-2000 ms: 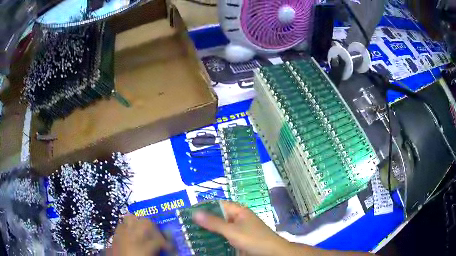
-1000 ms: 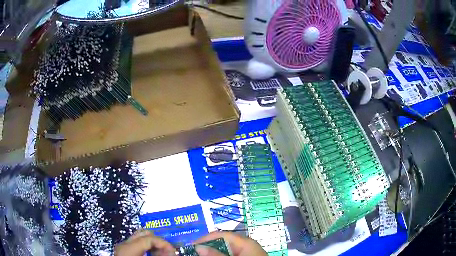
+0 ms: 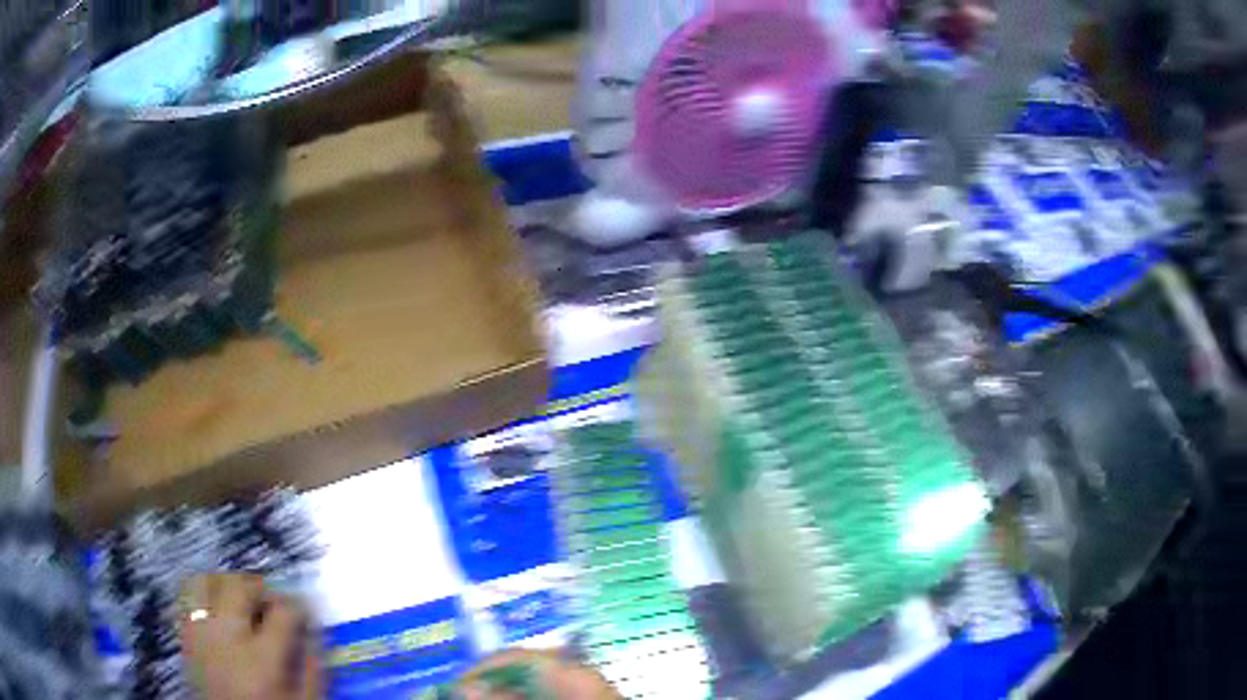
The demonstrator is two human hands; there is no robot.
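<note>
The picture is blurred. My left hand (image 3: 253, 640) is at the lower left, on the near right side of the heap of wire leads (image 3: 144, 561); its fingers are bent, and whether it holds a lead is hidden by the blur. My right hand (image 3: 558, 678) is at the bottom edge, mostly cut off, and holds a small green PCB panel (image 3: 503, 678), of which only a sliver shows. Another PCB panel (image 3: 618, 547) lies flat on the printed sheet just beyond my right hand.
A stack of PCB panels (image 3: 834, 438) stands right of the flat panel. The open carton tray (image 3: 397, 294) at upper left holds wired boards (image 3: 157, 233). A pink-grilled fan (image 3: 739, 110) stands behind. A magnifier lamp rim (image 3: 274, 69) hangs upper left. A dark mat (image 3: 1121, 451) is at right.
My left hand has left the panel and moved left to the wire heap. My right hand stays low with the panel. The view has shifted and blurred.
</note>
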